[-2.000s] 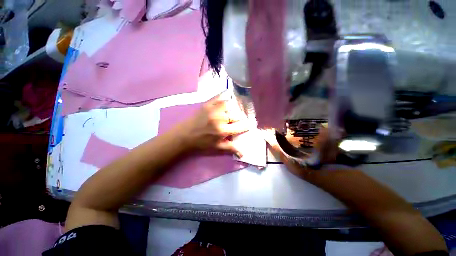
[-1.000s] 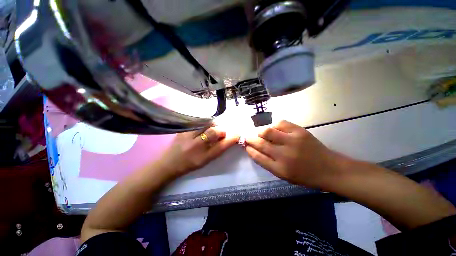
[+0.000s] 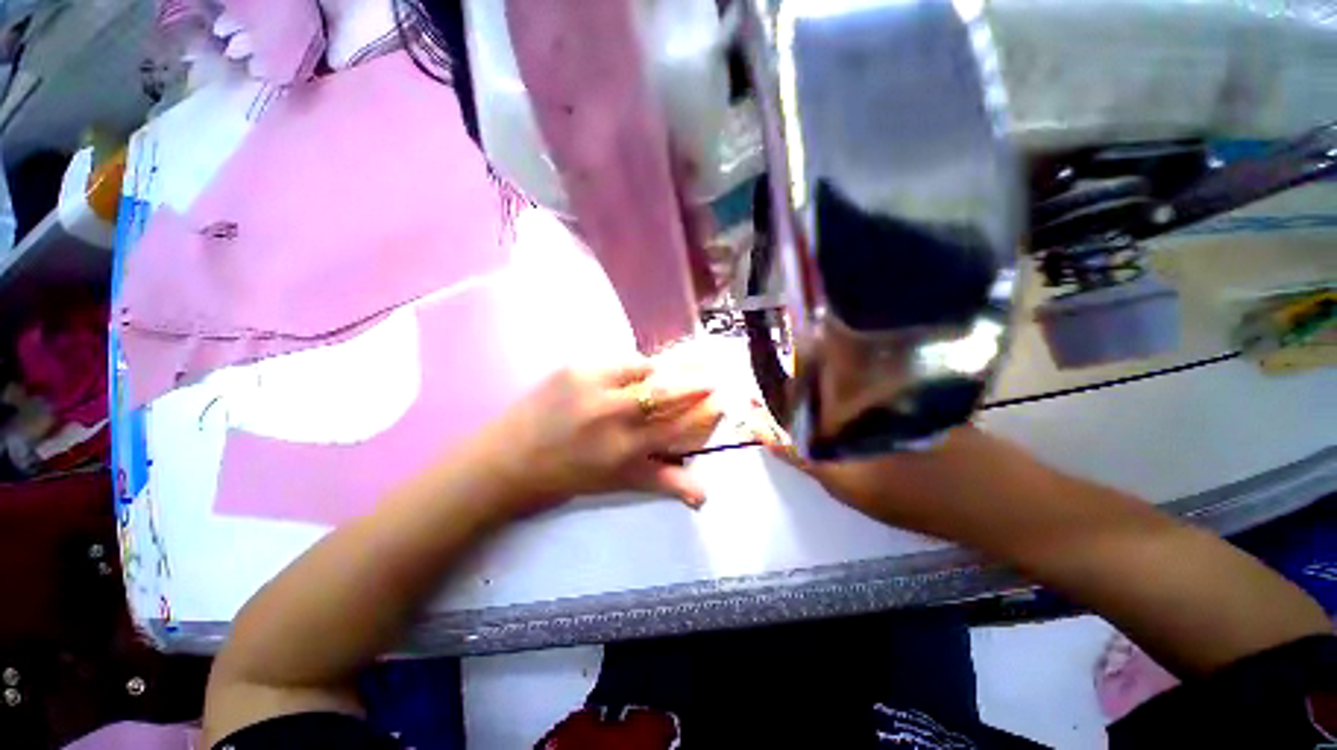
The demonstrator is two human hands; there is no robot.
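Note:
A pink garment panel (image 3: 469,352) with a curved cut-out lies on the white table and runs into the bright light beside the needle area. My left hand (image 3: 623,425) lies flat with its fingers spread, fingertips at the panel's glaring right end and thumb towards the table's front edge. My right hand (image 3: 880,476) is partly hidden behind the large chrome machine part (image 3: 902,220); its fingertips reach the glare just right of my left hand. Whether it grips cloth cannot be told. The presser foot and needle are not clearly visible.
A stack of cut panels (image 3: 323,220) lies at the left back, with fabric bundles (image 3: 271,37) behind. A pink strip (image 3: 609,161) and a dark thread bunch (image 3: 440,44) hang before the machine head. The worn grey table edge (image 3: 587,615) runs in front.
The view has swung back, so the chrome part now stands right of centre. My left hand has flattened and spread its fingers; the hands were close together at the glare one second ago.

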